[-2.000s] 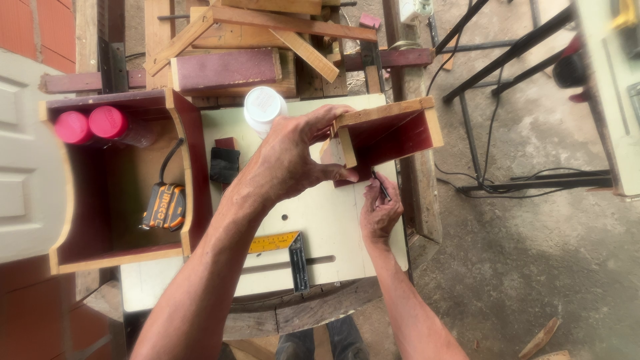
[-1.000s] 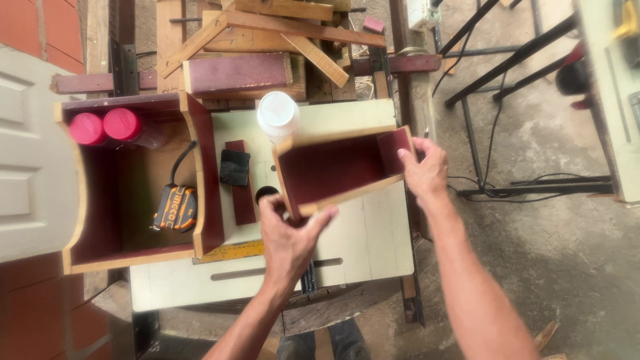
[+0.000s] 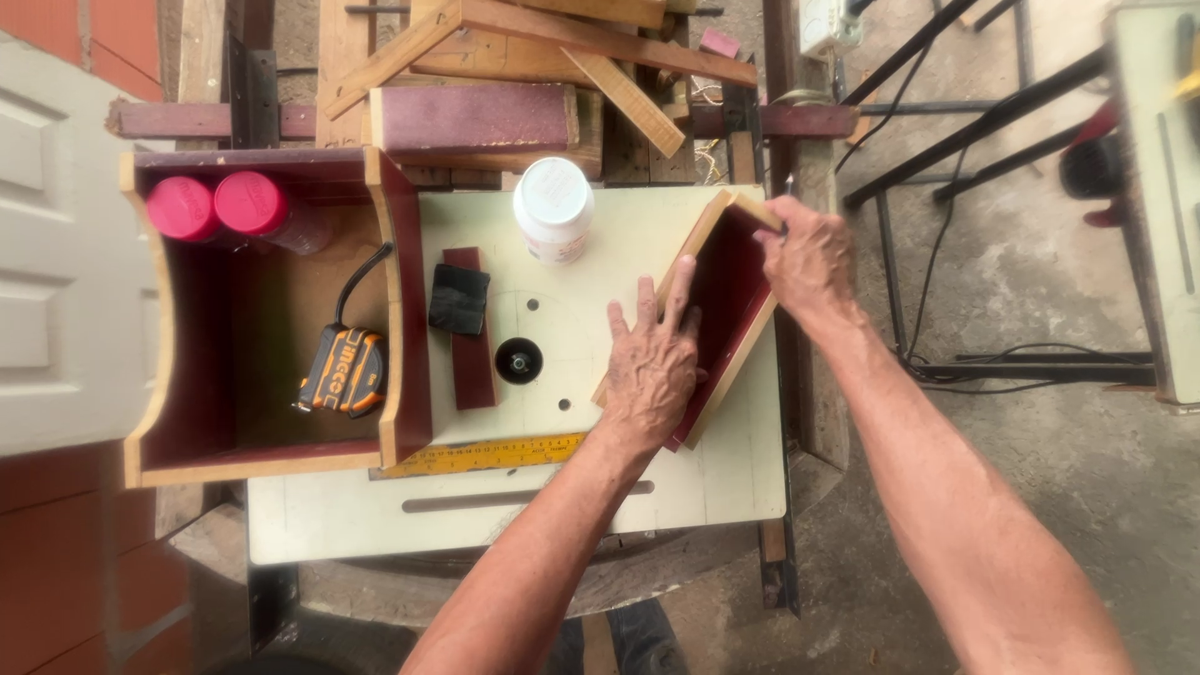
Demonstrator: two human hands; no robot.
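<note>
A small wooden box (image 3: 727,347), dark red inside with pale bare edges, lies slanted on the right part of the pale work board (image 3: 694,487). My left hand (image 3: 653,361) is spread over the box's left side, its fingers reaching over the edge. At the box's upper right corner, my right hand (image 3: 811,253) pinches a slim pencil-like marking tool (image 3: 789,185), whose one end sticks up above the fingers. The blade of a yellow try square (image 3: 497,455) lies left of my left forearm. A white plastic bottle (image 3: 553,211) stands behind my left hand.
A larger red wooden box (image 3: 405,309) at left holds a tape measure (image 3: 347,370) and two pink-capped containers (image 3: 251,203). Black sandpaper (image 3: 458,298) lies over a red wood strip (image 3: 473,370). Wood offcuts (image 3: 600,42) are piled behind; a black metal frame (image 3: 975,105) stands right.
The small box has turned from lying nearly crosswise to a steep slant. My left hand has moved from its lower left corner onto its left side, and my right hand is at its upper corner.
</note>
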